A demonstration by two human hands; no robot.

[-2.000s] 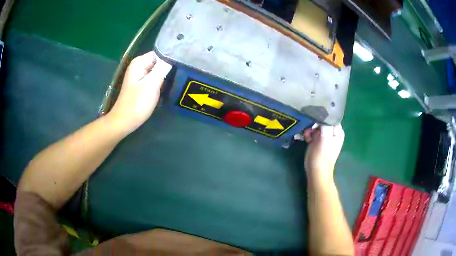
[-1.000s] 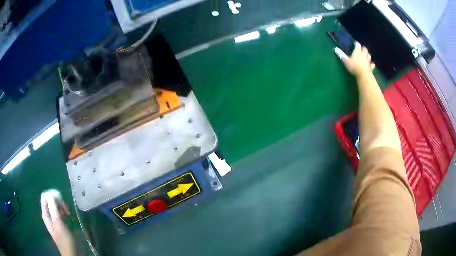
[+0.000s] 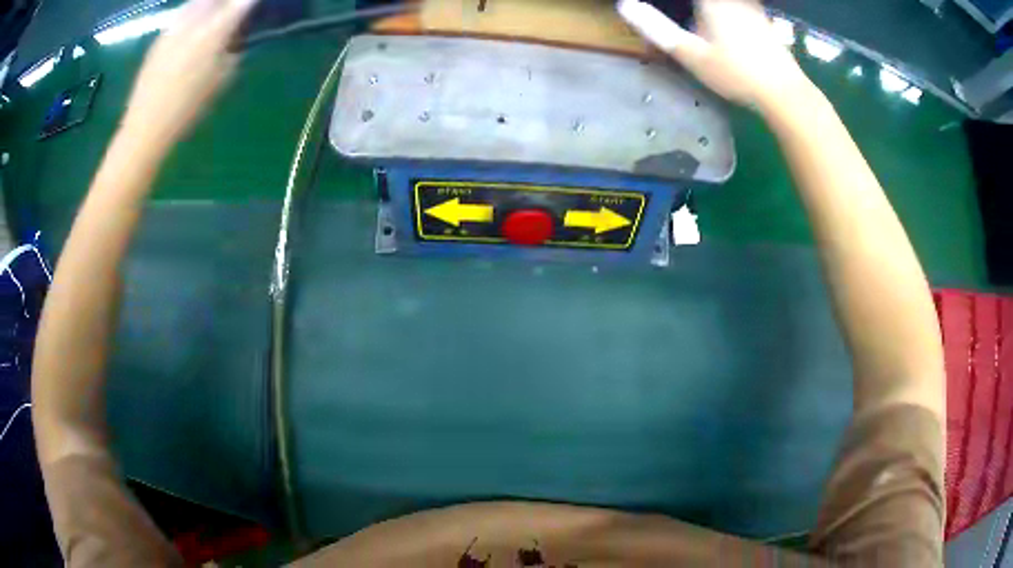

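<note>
The press's grey metal plate [image 3: 531, 105] sits on a blue base with a red button [image 3: 528, 226] between yellow arrows. Behind the plate, the tan and orange nest [image 3: 533, 20] is cut off by the top edge. My left hand [image 3: 200, 42], blurred and partly cut off, is at the nest's left, closed on a thin dark part, seemingly a phone assembly [image 3: 317, 22]. My right hand [image 3: 728, 47] is over the nest's right end, a white-covered finger pointing inward. A dark patch shows between its fingers; whether it holds this is unclear. Its upper part is cut off.
A dark phone part [image 3: 70, 108] lies on the green surface at the far left. A yellowish hose [image 3: 282, 239] runs down left of the press. A white tag [image 3: 685, 226] hangs at the base's right. A red ribbed tray [image 3: 978, 388] and a black block [image 3: 992, 200] are at the right.
My right hand has come from the dark part at the far right to the nest. My left hand has moved from beside the press up to the nest's left and closed on a dark part. The view has turned.
</note>
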